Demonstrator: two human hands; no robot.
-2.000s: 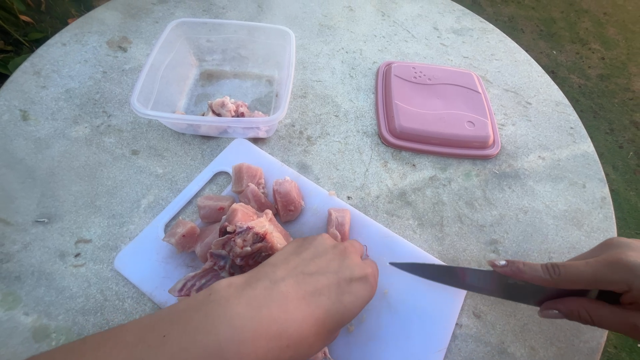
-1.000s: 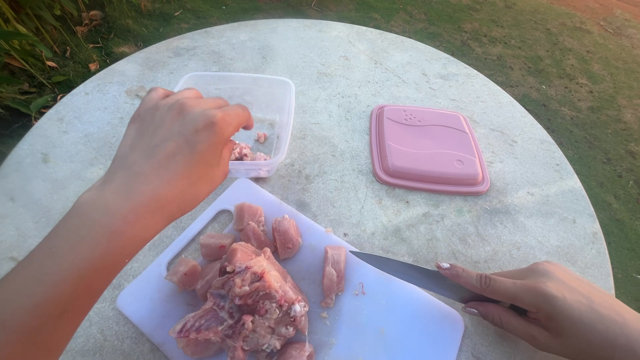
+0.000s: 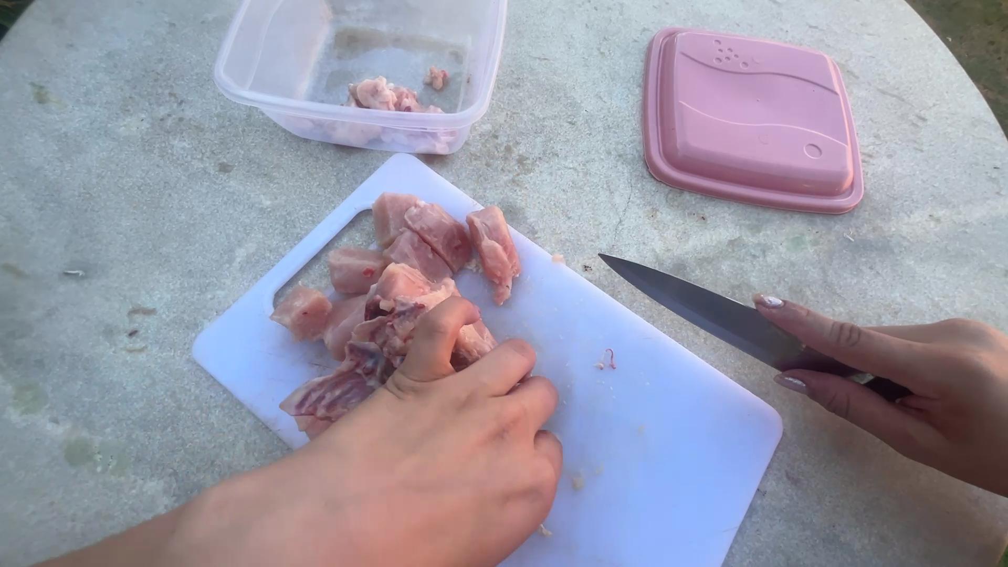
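My left hand [image 3: 465, 441] is on the pile of raw meat, its fingers curled over a bony piece [image 3: 394, 319]; the fingertips are partly hidden. Cut chunks of meat [image 3: 358, 270] lie beyond and to the left of it on the white plastic cutting board [image 3: 654, 425]. One separate strip of meat [image 3: 494, 250] rests near the board's upper right edge. In my right hand [image 3: 906, 378] is a kitchen knife [image 3: 701, 303], held by its dark handle, the blade pointing left above the tabletop, just off the board.
A clear plastic container [image 3: 358, 118] with meat scraps [image 3: 386, 94] stands behind the board. A pink plastic lid [image 3: 756, 118] lies at the back right. Small meat bits [image 3: 606, 360] dot the board. The round stone-like table [image 3: 142, 236] has its edge at upper right.
My left hand has moved from the container back to the meat on the board. The meat strip that lay near the knife tip is now beside the other chunks. The knife has moved clear of the board.
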